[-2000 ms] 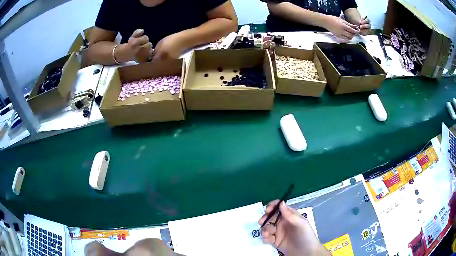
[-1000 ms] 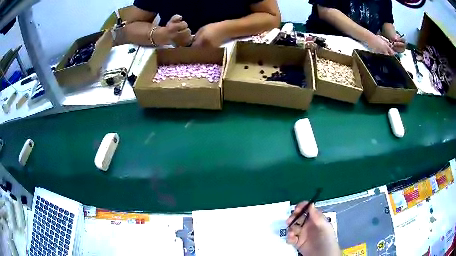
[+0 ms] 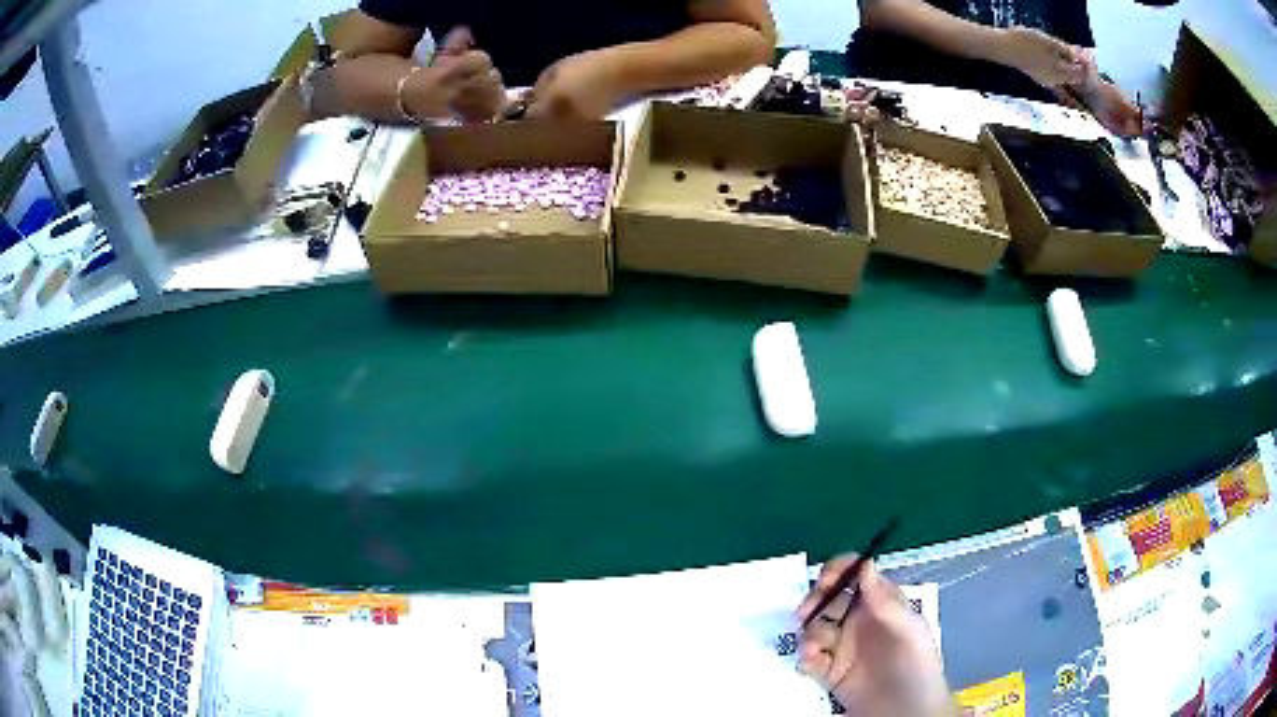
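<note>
My right hand (image 3: pixel 885 647) is at the lower right, closed around dark tweezers (image 3: pixel 857 567) held like a pen. The tweezer end near the paper is by a small dark label (image 3: pixel 787 643) at the right edge of a blank white sheet (image 3: pixel 658 637). Part of a further sheet shows just right of my hand. My left hand is not in view. White housings (image 3: pixel 783 380) lie spaced along the green belt (image 3: pixel 560 462); the left ones (image 3: pixel 242 422) show a small dark spot at the upper end.
A label sheet (image 3: pixel 144 623) lies at far left. Printed card (image 3: pixel 1001 616) lies beneath the sheets. Across the belt stand cardboard boxes with pink (image 3: pixel 515 193), black (image 3: pixel 791 205) and beige parts (image 3: pixel 931 188). Two people's arms (image 3: pixel 616 70) are behind them. A metal post (image 3: pixel 105 154) stands left.
The middle housings have shifted left along the belt. My left hand, seen at the bottom two seconds ago, is out of view. My right hand stays by the sheet with the tweezers.
</note>
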